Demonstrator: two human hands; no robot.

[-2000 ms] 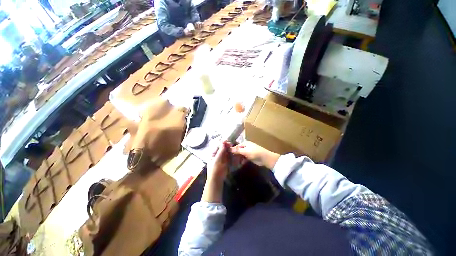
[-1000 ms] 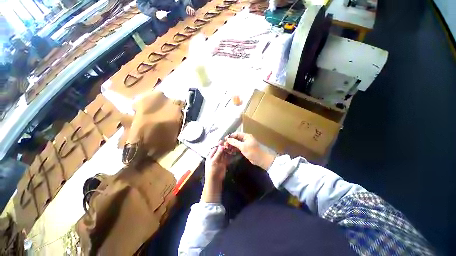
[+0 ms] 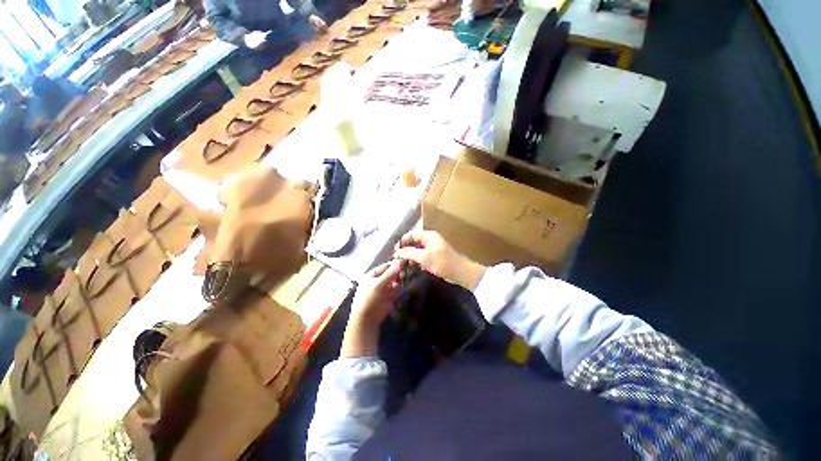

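Observation:
My left hand (image 3: pixel 374 293) and my right hand (image 3: pixel 434 257) meet at the table's corner, fingertips together, at the near side of the carton. A small dark piece (image 3: pixel 405 265) shows between the fingertips; it is too small and blurred to name. Both hands are bare, with pale sleeves. Below the hands it is dark and details are hidden.
An open cardboard carton (image 3: pixel 502 214) stands right of my hands, beside a machine with a dark wheel (image 3: pixel 537 85). A round white container (image 3: pixel 336 237), black tool (image 3: pixel 331 187) and pale bottle (image 3: pixel 347 138) stand on the table. Brown panels (image 3: pixel 230 383) lie left. A person (image 3: pixel 261 20) is behind.
The view has shifted, so the table things and carton sit further left in the picture. My hands stay together around the small piece, with slight finger movement.

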